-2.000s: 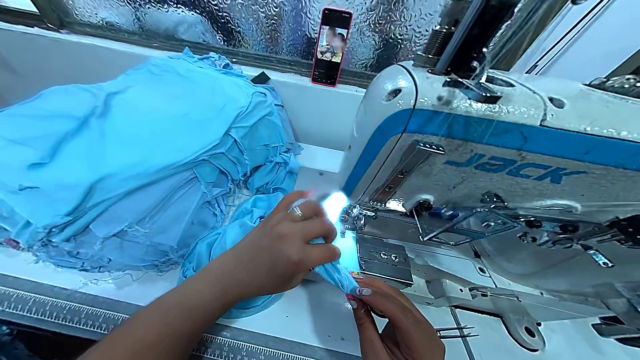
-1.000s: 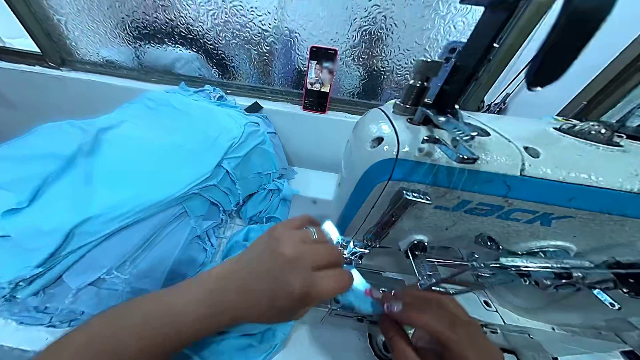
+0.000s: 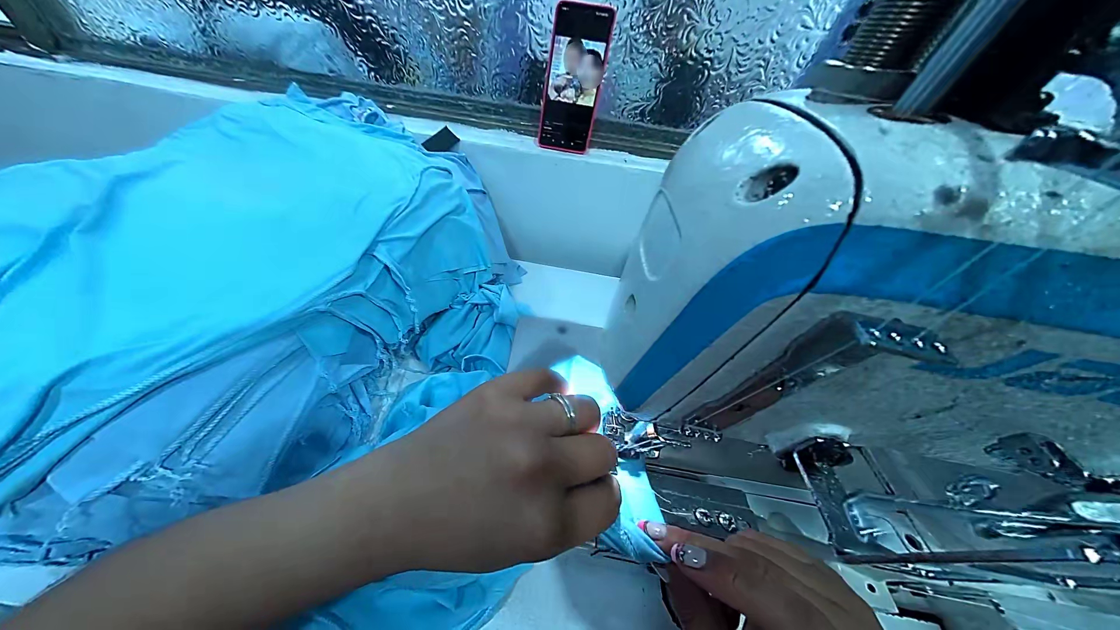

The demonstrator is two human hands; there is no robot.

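Observation:
At the needle area of a white and blue Jack industrial sewing machine (image 3: 752, 262), a strip of light blue fabric (image 3: 640, 503) lies under the lit presser foot (image 3: 632, 437). My left hand (image 3: 516, 464), with a ring on one finger, is just left of the foot; its fingers are curled at the fabric, and their tips are partly hidden. My right hand (image 3: 752, 569), with painted nails, pinches the fabric's near edge between thumb and finger, in front of the foot. More of the blue fabric (image 3: 420, 595) hangs below my left forearm.
A large pile of light blue cut fabric pieces (image 3: 227, 227) covers the left side. A phone in a red case (image 3: 577, 79) leans upright against the window frame behind. Metal guides and levers (image 3: 954, 516) of the machine stand to the right of my hands.
The view has moved closer to the machine. My hands stay at the presser foot with the fabric; my right hand's fingers are now at the fabric's near edge.

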